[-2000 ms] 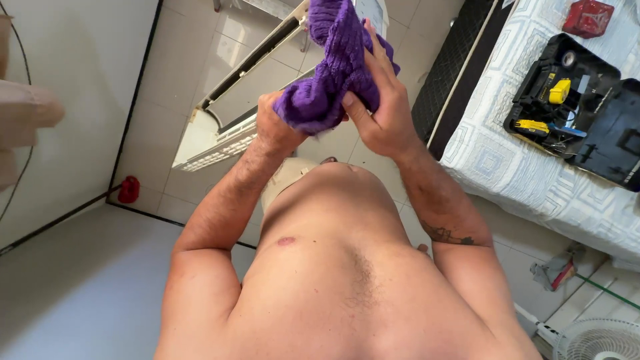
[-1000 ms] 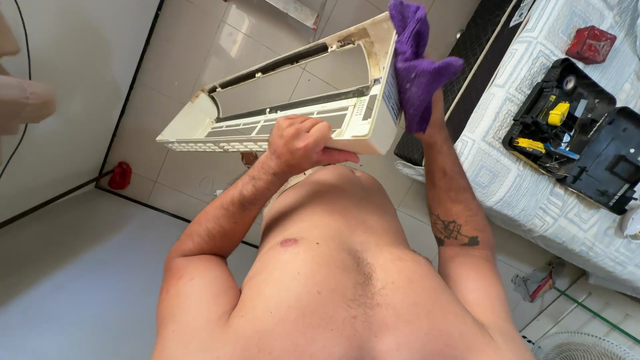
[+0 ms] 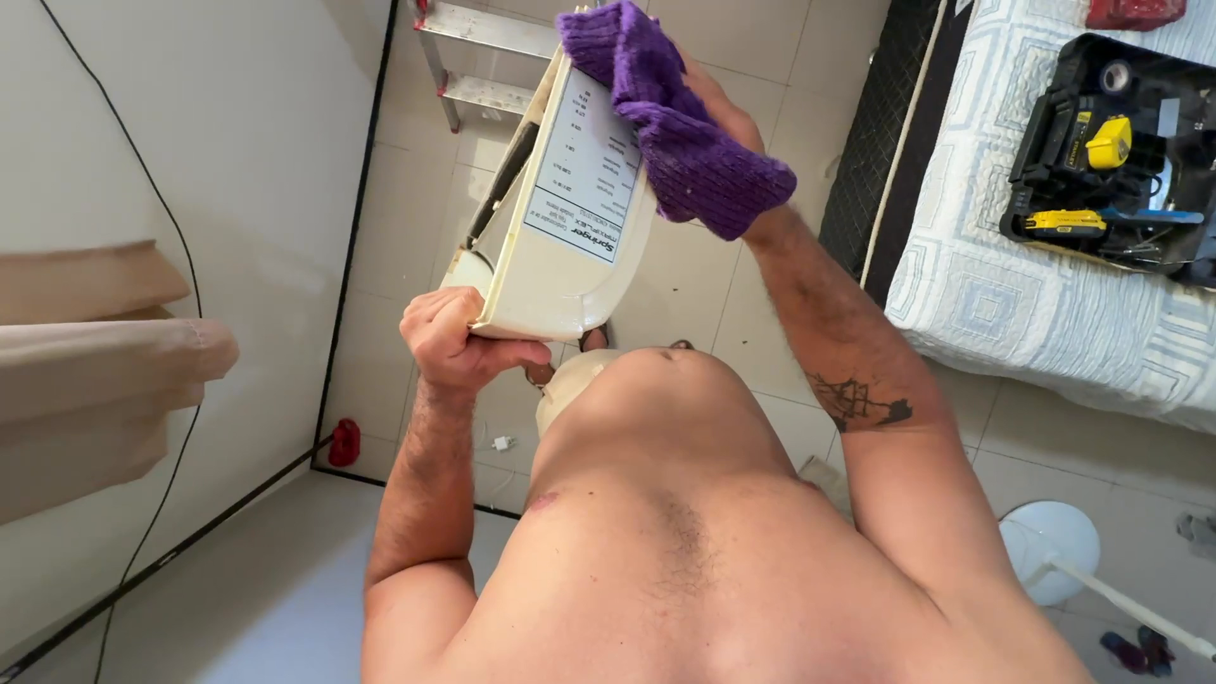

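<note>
An off-white plastic front casing of a split air conditioner is held up before my chest, its end panel with a printed label turned toward me. My left hand grips the casing's lower corner, thumb underneath. A purple ribbed knit cloth lies over the upper right edge of the end panel and hangs down over my right wrist. My right hand is behind the cloth at the casing's far edge; its fingers are mostly hidden.
An aluminium stepladder stands beyond the casing. On the right, a bed with a patterned quilt bears an open black tool case and a red object. A white plug lies on the tiled floor. Beige fabric hangs at left.
The casing has turned so that its labelled end faces me. My left hand has moved from its long grille side to the end's lower corner. Two seconds ago both hands held the purple cloth.
</note>
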